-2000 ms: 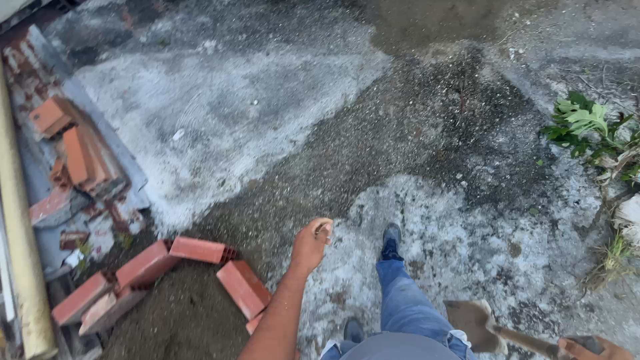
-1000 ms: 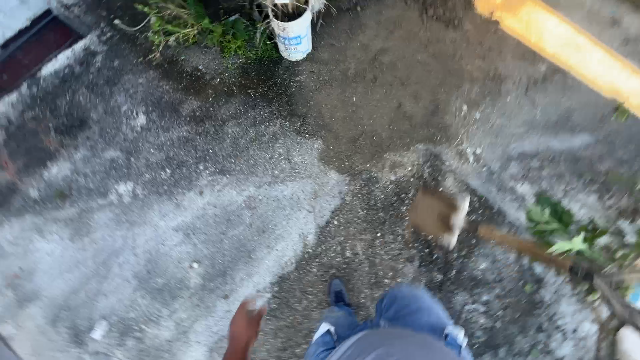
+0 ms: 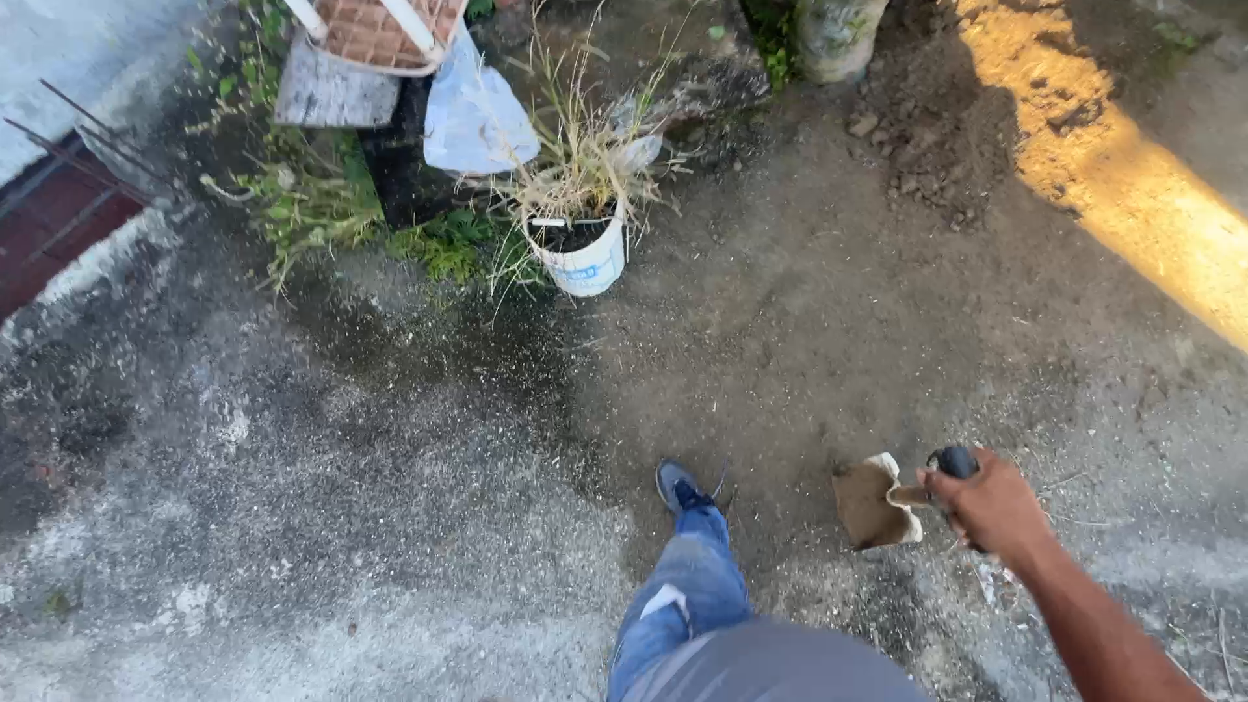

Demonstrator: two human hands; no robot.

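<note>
My right hand (image 3: 990, 502) is closed around the dark grip of a shovel (image 3: 876, 502) at the right of the view. The shovel hangs with its squarish, dirt-stained metal blade low, and its short visible shaft runs from the hand to the blade. Most of the handle is foreshortened. Whether the blade touches the ground cannot be told. Left of the shovel, my leg in worn blue jeans and a dark shoe (image 3: 678, 485) stretch forward over the ground. My left hand is out of view.
Ahead stands a white plastic bucket (image 3: 588, 263) with dry grass, beside a white sack (image 3: 476, 117) and a grey board (image 3: 336, 86). Loose soil (image 3: 941, 156) lies at the upper right near a pale post (image 3: 838, 37). Thin rods (image 3: 88, 156) stick out at the left.
The view has moved forward, away from the bricks seen earlier. The left hand has left the view. The right hand, at the lower right edge two seconds ago, now shows fully on the shovel.
</note>
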